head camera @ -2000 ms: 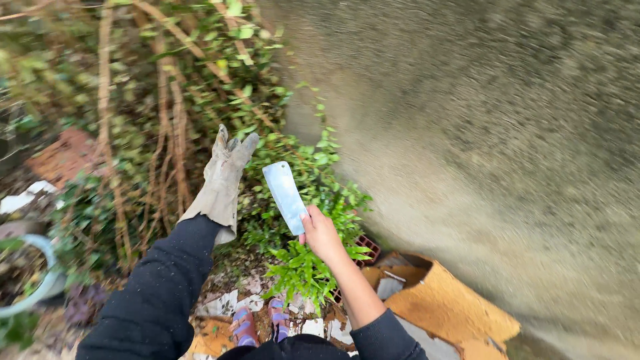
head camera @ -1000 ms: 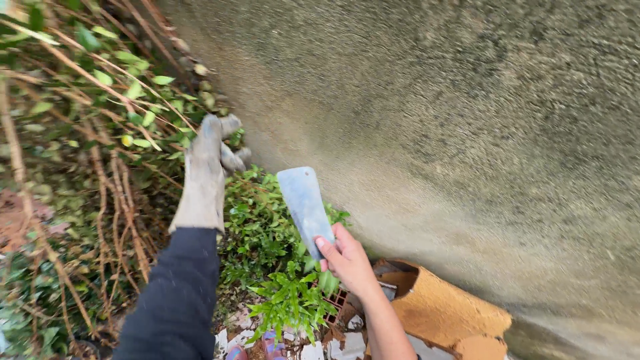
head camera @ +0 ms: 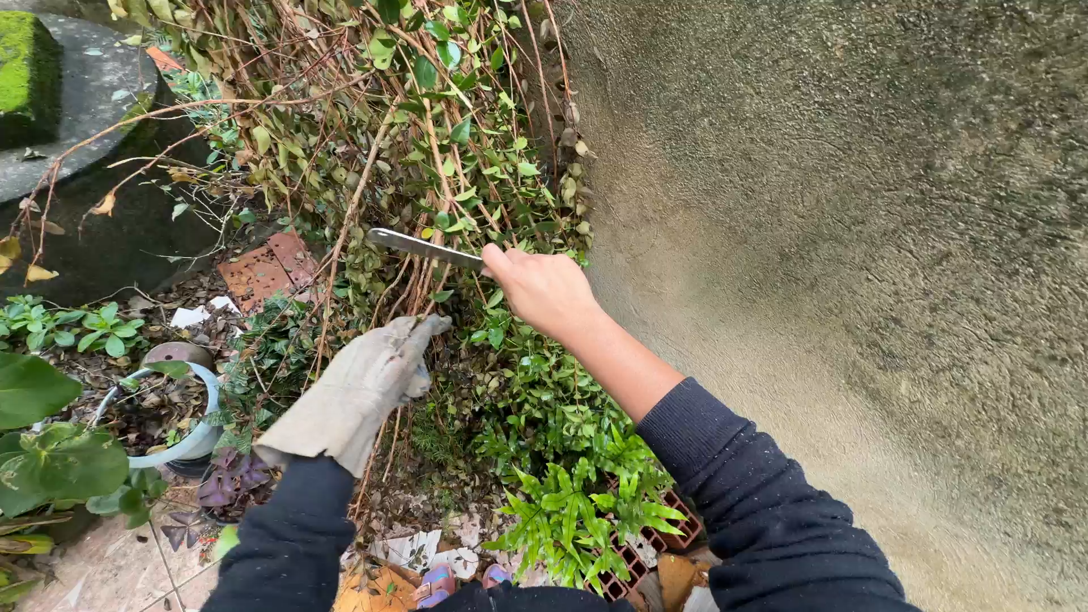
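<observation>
My left hand (head camera: 361, 387), in a pale leather work glove, is closed around a bundle of thin brown vine stems (head camera: 421, 285) at the middle of the view. My right hand (head camera: 544, 289) is bare and grips a cleaver (head camera: 425, 248), whose broad blade now shows nearly edge-on and points left, just above the gloved hand and in front of the stems. The cleaver's handle is hidden in my fingers. Tangled vines with green and dry leaves (head camera: 340, 153) rise beyond both hands.
A rough concrete wall (head camera: 816, 255) stands on the right. At left are a round concrete slab (head camera: 93, 76) with a mossy block, a plant pot with a pale blue rim (head camera: 200, 433) and broken red tiles (head camera: 268, 268). Hollow bricks (head camera: 633, 565) and a fern (head camera: 578, 518) lie near my feet.
My gloved left hand, open and raised before, has come down and closed on the stems. My right hand has raised the cleaver beside them and turned its blade edge-on. The view has shifted left.
</observation>
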